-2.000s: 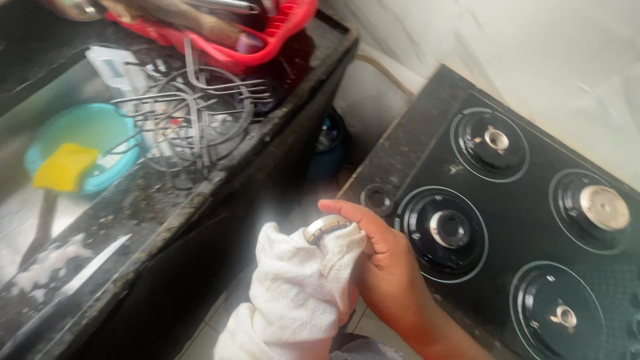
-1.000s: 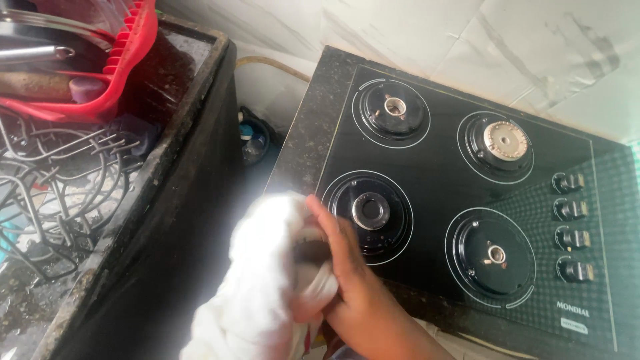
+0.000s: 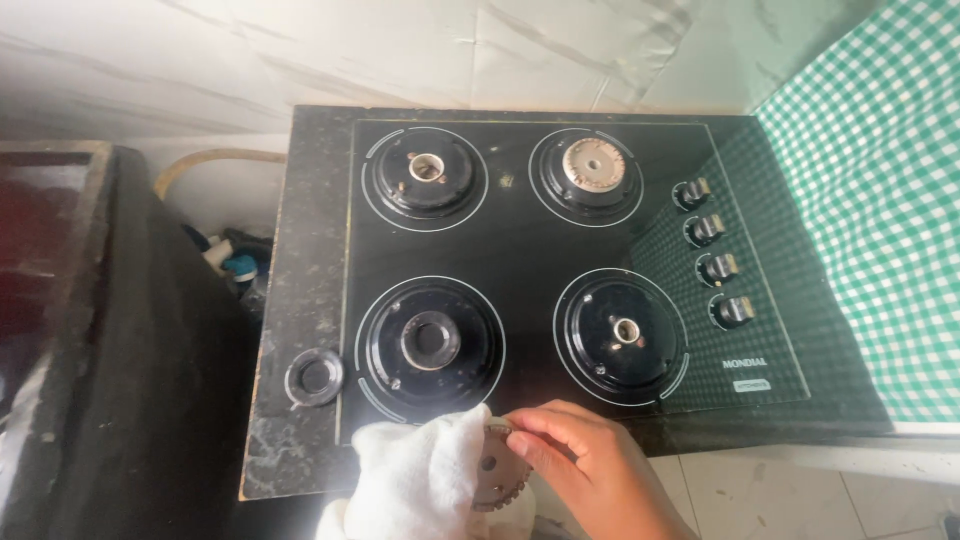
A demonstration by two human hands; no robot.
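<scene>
My right hand pinches the edge of a round metal burner head with a notched rim, at the near edge of the black glass cooktop. A white cloth is bunched against the burner head's left side and covers my left hand, whose fingers are hidden. A burner head sits on the far right burner. On the near left burner lies a black burner cap; another black cap rests on the stone counter at the left. The far left and near right burners show bare centres.
Four control knobs line the cooktop's right side. A green-and-white checked cloth hangs at the right. At the left stands a dark stone sink counter, with a yellowish hose and items in the gap. Marbled wall tiles rise behind.
The view has swung right, so the sink, red rack and wire grates have left the frame. The notched burner head in my right hand now shows its flat face beside the white cloth.
</scene>
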